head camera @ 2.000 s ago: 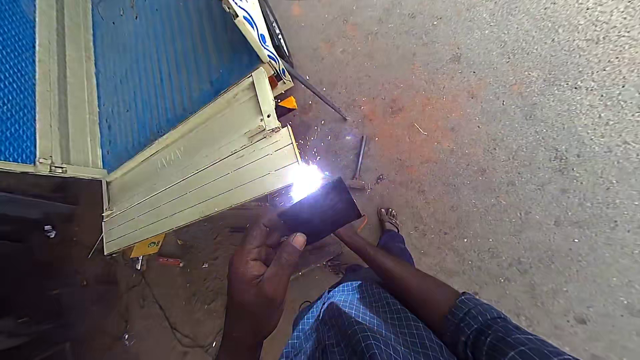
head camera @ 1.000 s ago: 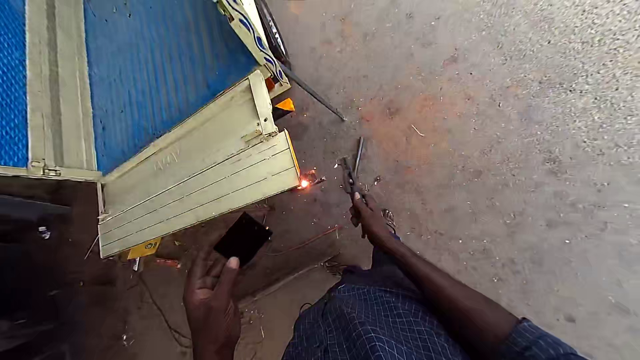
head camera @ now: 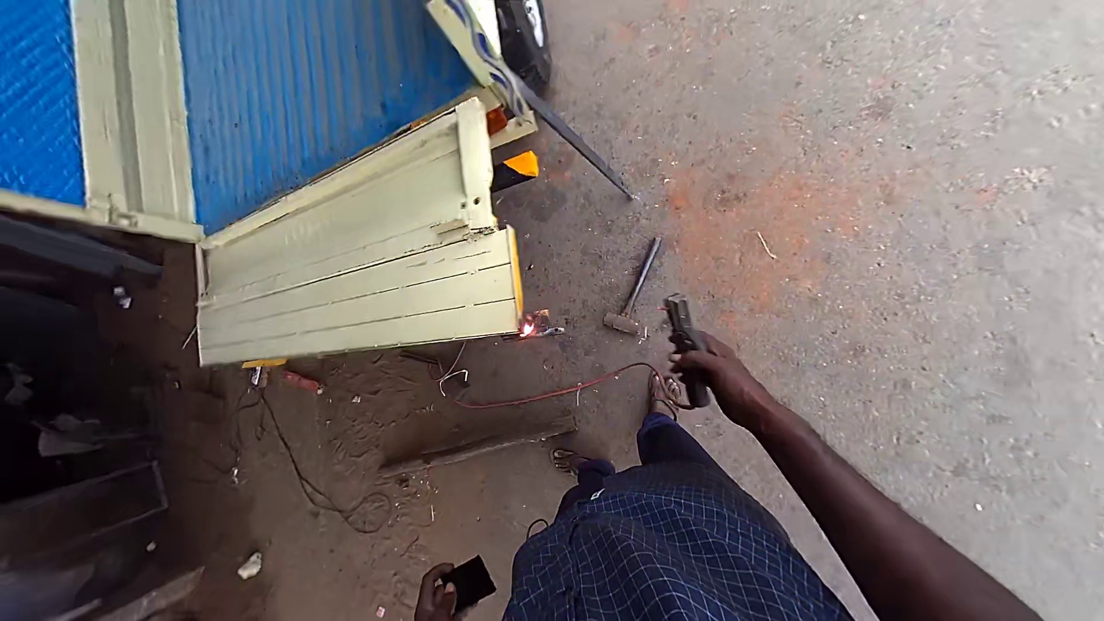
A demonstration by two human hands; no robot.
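Low in the view, my left hand [head camera: 436, 593] holds a dark rectangular plate, likely a welding glass [head camera: 471, 581], by its edge. My right hand [head camera: 718, 373], right of centre, is closed around a welding electrode holder [head camera: 686, 345]; no rod can be made out in its jaws. A cream-painted metal tailgate panel [head camera: 362, 285] hangs open from a vehicle's blue ribbed bed [head camera: 328, 95]. At the panel's lower right corner a small spot glows orange-red [head camera: 527, 329], beside a small metal piece [head camera: 550, 331].
A hammer [head camera: 640, 285] lies on the ground between panel and right hand. A dark metal bar [head camera: 578, 142] slants down from the vehicle's corner. A red cable [head camera: 552, 397] runs near my feet, a black wire [head camera: 297, 470] lies at left, and a long metal piece [head camera: 483, 447] rests below the panel.
The bright arc and sparks at the panel corner have died to a small glow. My left hand has lowered the dark plate away from the corner; my right hand has drawn back with the holder.
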